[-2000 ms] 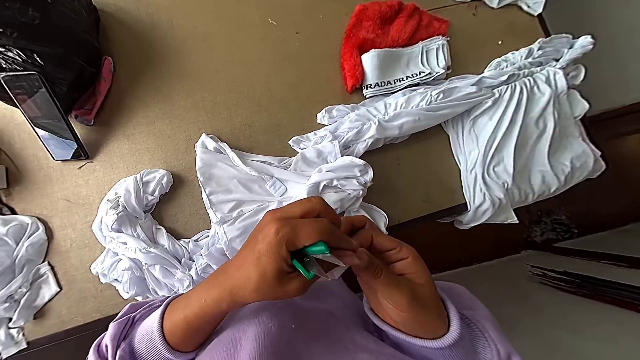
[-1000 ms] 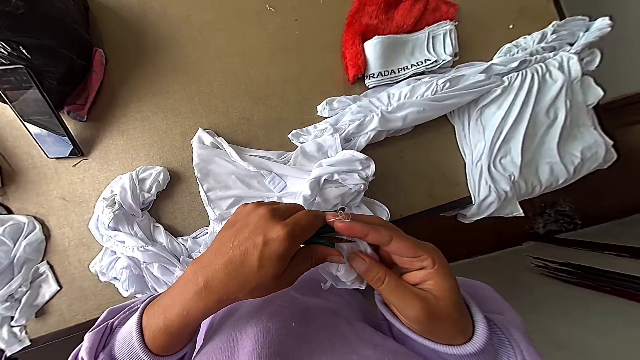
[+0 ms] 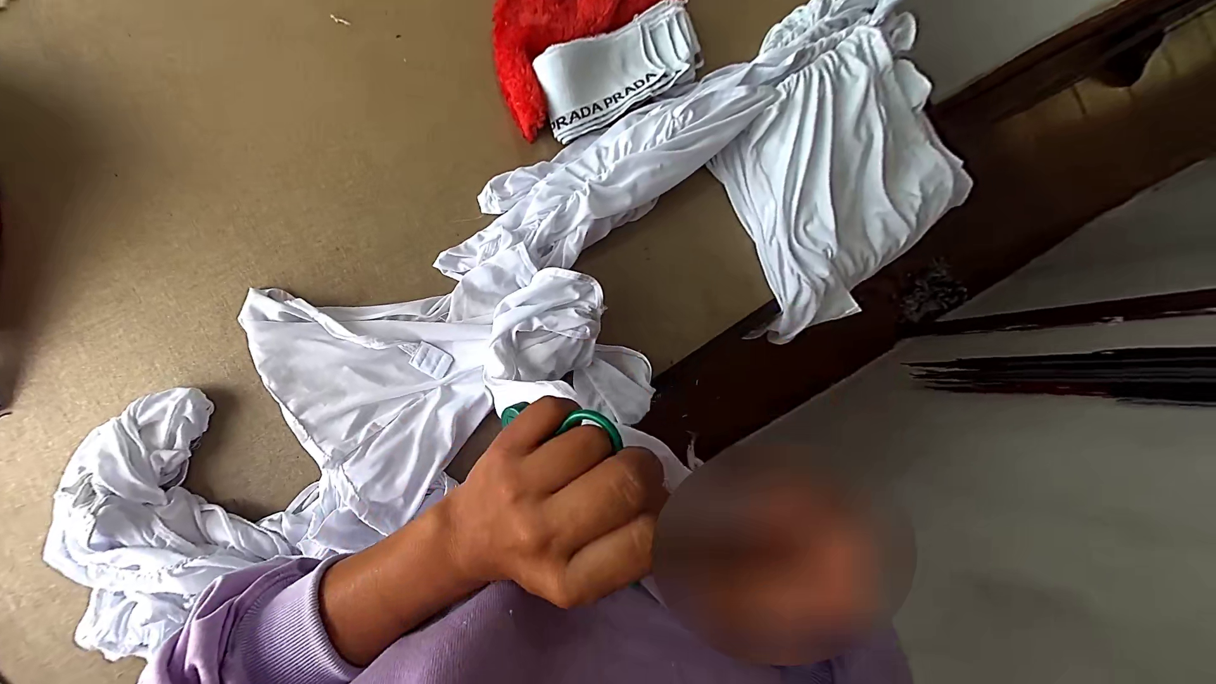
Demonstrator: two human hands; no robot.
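Note:
My left hand (image 3: 570, 508) is closed around a small tool with green ring-shaped handles (image 3: 598, 426); its other end is hidden. Close beside it, my right hand (image 3: 788, 560) is blurred, so its fingers and anything in them cannot be made out. A piece of white fabric (image 3: 665, 456) shows just behind my left hand. Beyond the hands lies a crumpled white garment (image 3: 380, 380) with a small tag (image 3: 430, 359), and its bunched part (image 3: 142, 532) reaches down to the left.
Another long white garment (image 3: 646, 161) stretches to the upper right, its gathered part (image 3: 845, 171) at the edge of the brown table (image 3: 190, 237). A folded stack of white bands with black lettering (image 3: 617, 71) lies against red fluffy material (image 3: 518, 76).
My left hand has turned, and the green handles now show above its fingers. The view has shifted right; the phone and black bag at the left are out of it.

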